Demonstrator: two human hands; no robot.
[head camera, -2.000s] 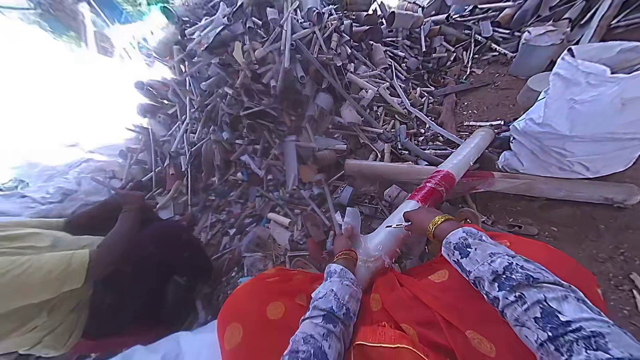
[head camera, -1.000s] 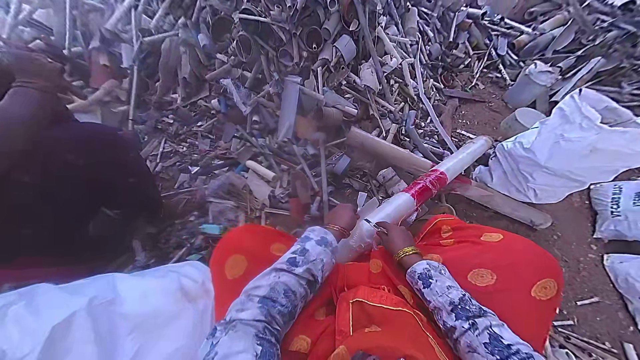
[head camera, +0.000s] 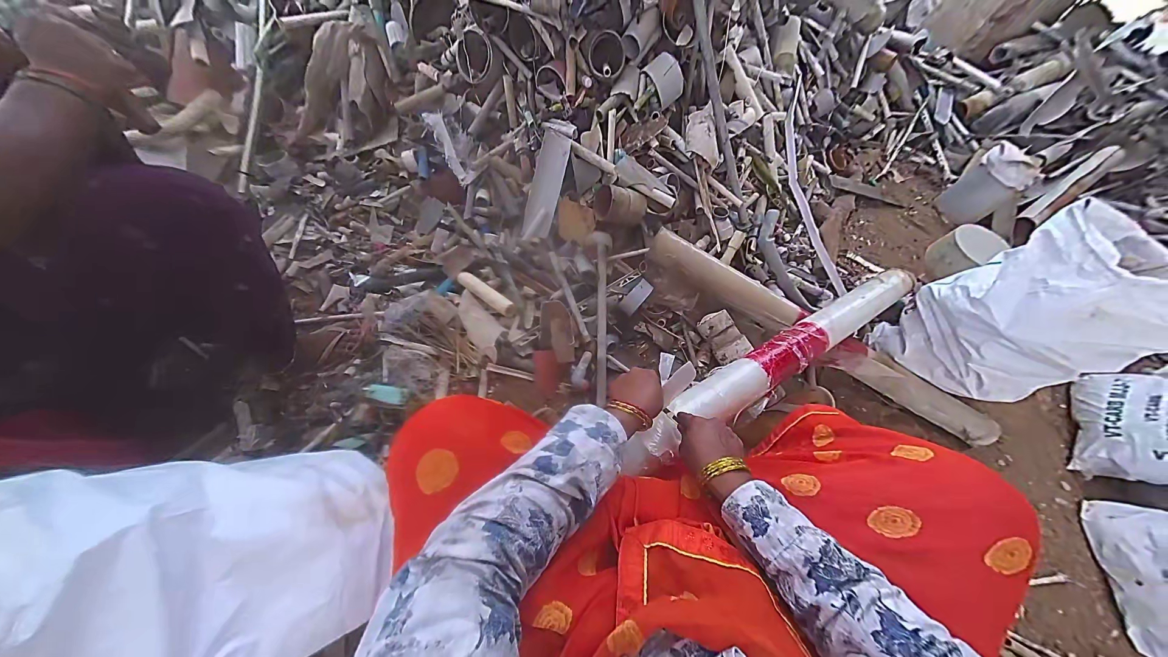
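Observation:
A white plastic pipe with a red band wrapped round its middle slants across my lap, its far end up and to the right. Clear plastic film covers its near end. My left hand is at the left side of that near end, by a strip of film; its fingertips are partly hidden. Against the pipe's near part, my right hand has its fingers closed round something small and dark, too small to name. Beneath the pipe's red part, a longer beige pipe lies crosswise on the ground.
A large heap of scrap pipes spreads ahead. Another person sits at the left, an arm raised. White sheeting lies at lower left, a white sack at right, with printed bags below it and a grey container behind.
My left hand has moved from beside the pipe's near end to close by my right hand. My view has swung. The pipe still lies across my lap.

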